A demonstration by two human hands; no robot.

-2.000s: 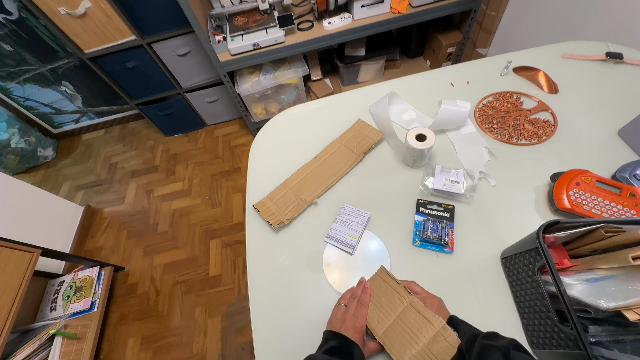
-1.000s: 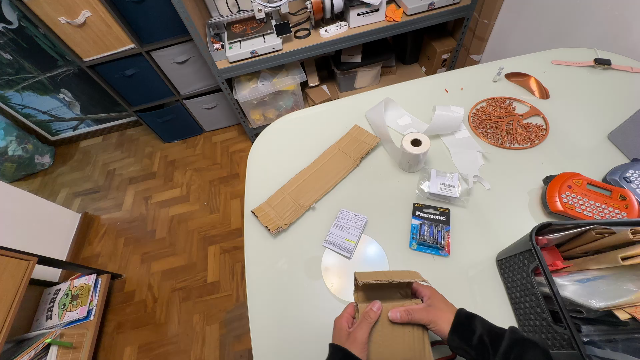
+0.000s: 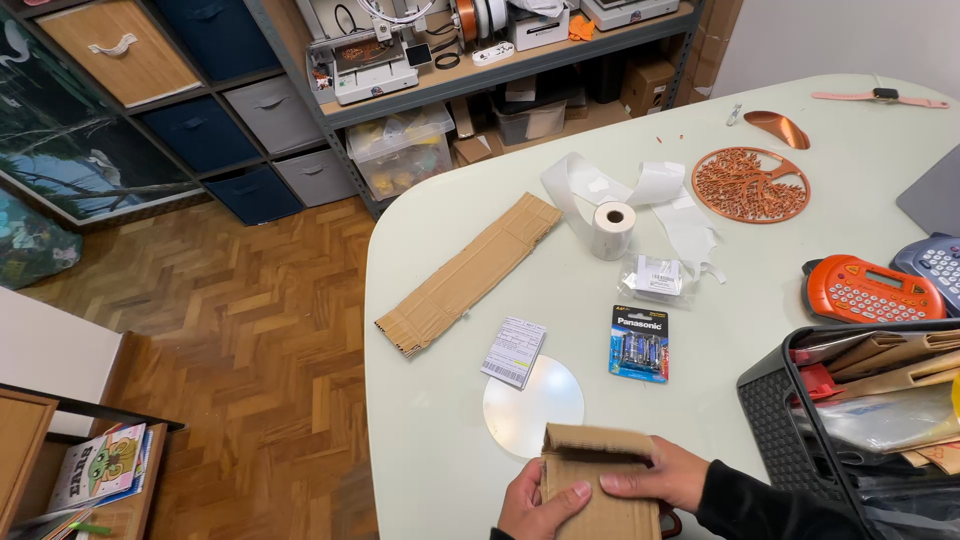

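Observation:
At the bottom of the head view, a folded piece of corrugated cardboard (image 3: 600, 502) is held between my two hands, its top end folded over. My left hand (image 3: 546, 504) grips its left edge, with the thumb on the front face. My right hand (image 3: 660, 476) holds its right side, the thumb also on the front. Just beyond lies a pale, shiny disc (image 3: 529, 412), partly under a folded printed paper (image 3: 514, 351) and partly hidden by the cardboard. A long flat cardboard strip (image 3: 472, 270) rests farther left, and a Panasonic battery pack (image 3: 639, 345) lies to the right of the paper.
A label roll (image 3: 613, 231) with loose backing strip stands mid-table, by a small plastic bag (image 3: 657, 280). A copper-coloured tree disc (image 3: 751, 184) lies behind. On the right are an orange handheld label maker (image 3: 870, 291) and a black basket (image 3: 787, 420) of packaging. The table edge runs along the left.
Two seconds ago the cardboard lay tilted under both hands; now it is more upright, with its folded end facing away from me. Both thumbs have come onto its front.

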